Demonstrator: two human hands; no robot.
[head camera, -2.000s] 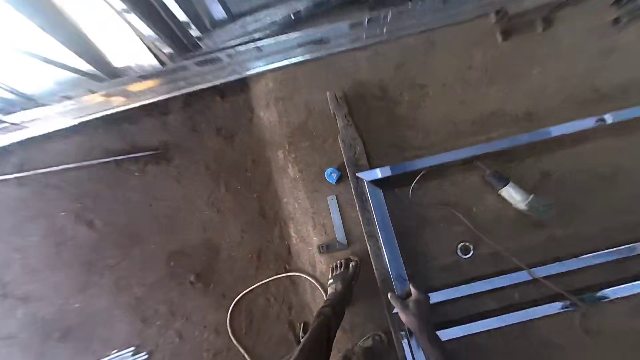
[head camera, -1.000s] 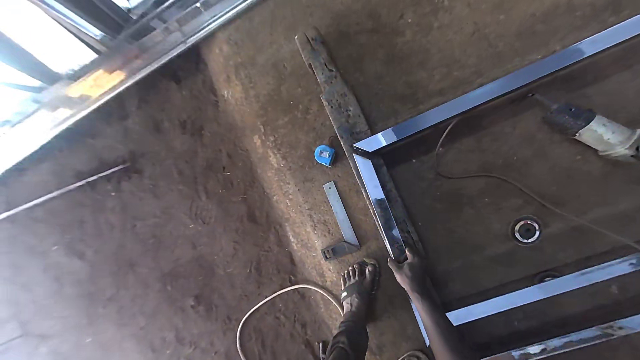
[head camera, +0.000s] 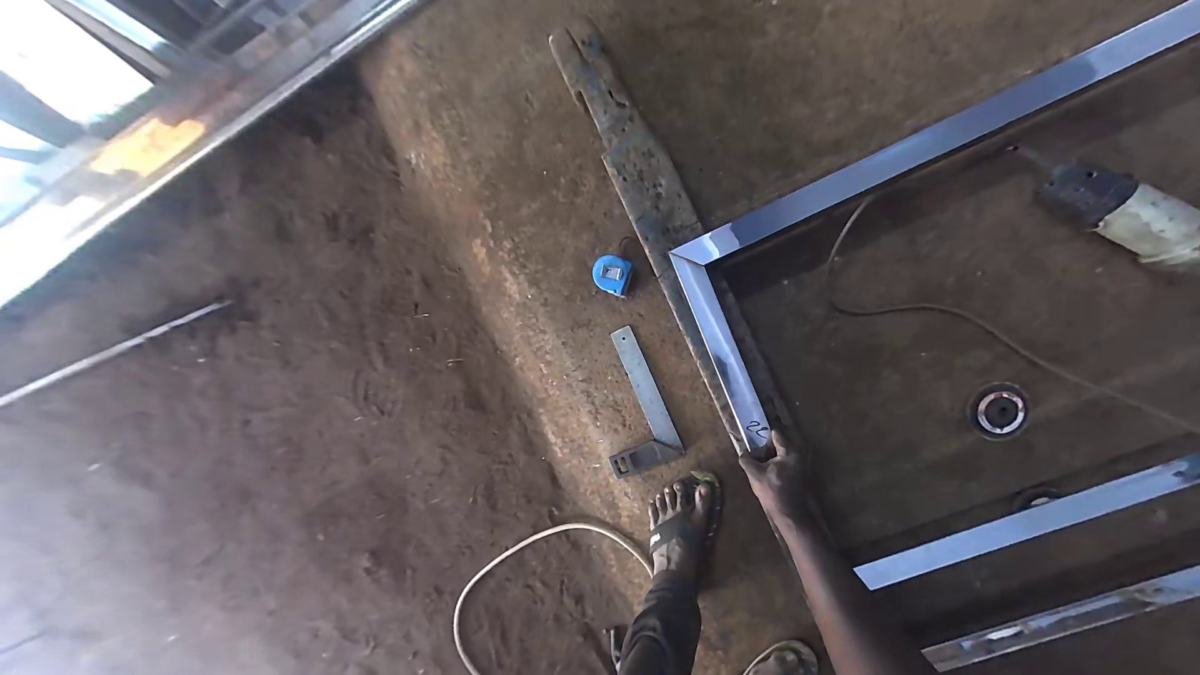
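My right hand (head camera: 780, 476) grips a short metal bar (head camera: 720, 347) with handwritten marks on it, low on its length. The bar's upper end meets a long shiny metal bar (head camera: 872, 173) at a mitred corner, above a worn wooden plank (head camera: 647, 178). Left of the plank lie a blue tape measure (head camera: 612, 275) and a try square (head camera: 647, 394), its blade pointing up and away. Further metal bars (head camera: 1022, 525) lie at the lower right. My left hand is not in view.
A power tool (head camera: 1125, 211) lies on the floor inside the corner, near a thin cable (head camera: 975, 323) and a round disc (head camera: 1000, 411). A pale cable (head camera: 497, 567) loops beside my sandalled foot (head camera: 682, 525). Metal framing (head camera: 225, 131) runs along the upper left; a thin rod (head camera: 117, 352) lies on the dirt.
The view has moved closer to the frame corner. My right hand stays on the short bar; the tape measure and square lie where they were beside the plank.
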